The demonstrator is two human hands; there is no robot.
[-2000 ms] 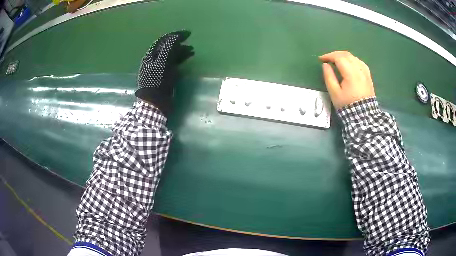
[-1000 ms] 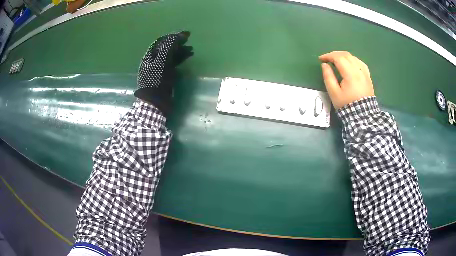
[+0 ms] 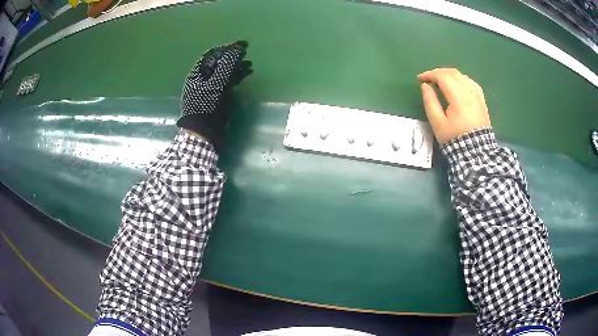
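The assembly jig (image 3: 358, 134), a pale metal oblong with a row of small pegs, lies flat on the green surface between my hands. My left hand (image 3: 213, 82), in a black glove with white dots, rests on the belt left of the jig, fingers apart and holding nothing. My bare right hand (image 3: 454, 102) rests at the jig's right end, thumb and fingers apart and holding nothing. A round disc part (image 3: 595, 140) with a black rim is cut off by the right edge.
A small metallic piece (image 3: 28, 84), too small to tell exactly, lies on the conveyor belt (image 3: 315, 52) at the far left. A whitish guide strip (image 3: 485, 27) runs along the belt's far side. Something yellow (image 3: 82, 2) shows at the upper left.
The disc has moved right to the picture's edge, and the frame plate beside it has left view. The small piece at far left has moved right. My hands and the jig have barely moved.
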